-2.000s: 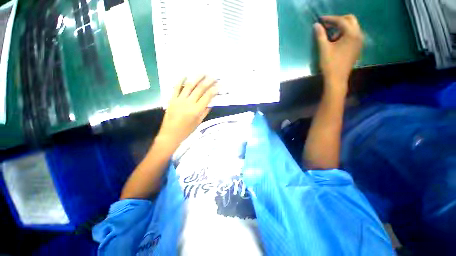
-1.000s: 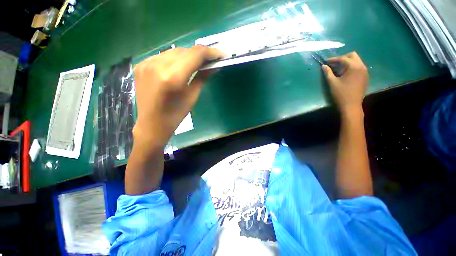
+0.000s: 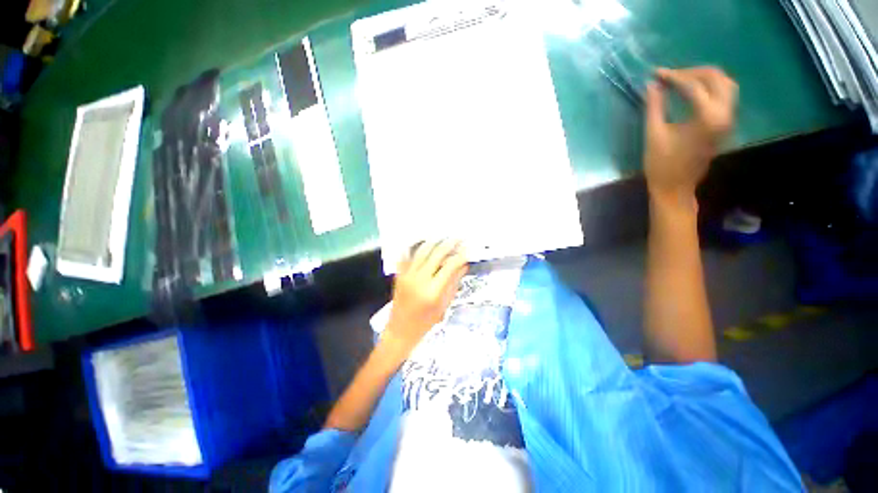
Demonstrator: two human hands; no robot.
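A large white panel (image 3: 472, 144) lies at the bench's front edge, with a dark rectangle and thin line marks at its far end. My left hand (image 3: 426, 289) holds its near left corner, fingertips on top; the thumb is hidden. My right hand (image 3: 688, 130) is right of the panel, above the bench, pinching thin dark tweezers (image 3: 624, 81) that point up and left; their tips are blurred. A white strip with a black end (image 3: 324, 173) lies left of the panel. Glossy black pad sheets (image 3: 193, 183) lie further left.
A framed panel (image 3: 101, 183) lies at far left, beside a red-rimmed tray (image 3: 21, 279). A blue bin (image 3: 197, 404) with pale sheets stands below the bench at left. Shiny clear film (image 3: 602, 12) lies beyond the panel. A panel stack (image 3: 833, 53) is at right.
The white panel was raised and seen nearly edge-on; it now lies flat. My left hand has moved down to its near corner. My right hand stays at right with the tweezers, slightly higher in view.
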